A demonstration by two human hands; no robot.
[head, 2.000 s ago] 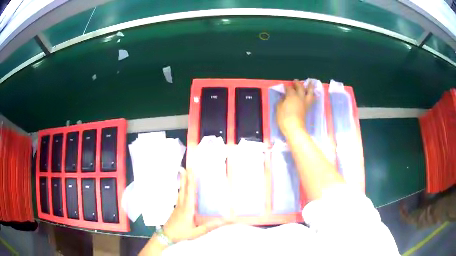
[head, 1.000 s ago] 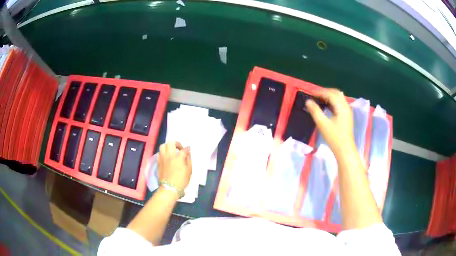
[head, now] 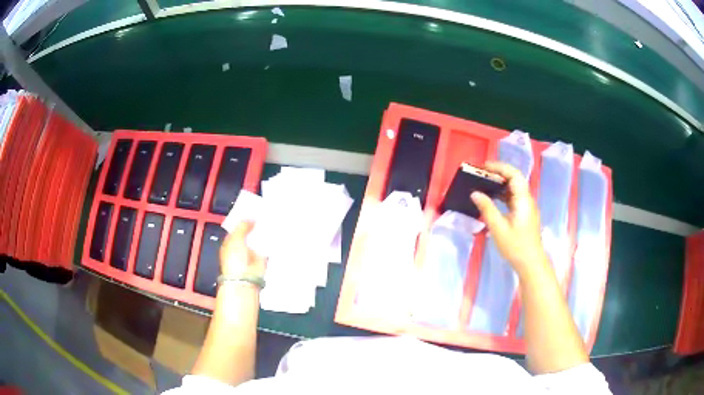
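Note:
My right hand (head: pixel 513 212) grips a black phone (head: pixel 467 191) at its right side, tilted up over the right red tray (head: pixel 465 148), with the phone's top edge raised. The pocket behind it shows bare red. One bare black phone (head: pixel 414 158) lies in the pocket to its left. Several bagged phones (head: pixel 494 270) fill other pockets, with loose bag ends sticking out. My left hand (head: pixel 243 254) holds a white bag (head: pixel 247 216) at the left side of the white bag stack (head: pixel 297 239).
A left red tray (head: pixel 185 212) holds several bare black phones. Tall stacks of red trays stand at the far left (head: pixel 46 181) and right edge (head: pixel 692 297). White scraps (head: pixel 346 87) lie on the green bench. Cardboard boxes (head: pixel 127 332) are below at left.
My right hand has tilted the phone up out of its pocket and moved slightly toward me. My left hand has moved left and now has a bag lifted over the left tray's edge.

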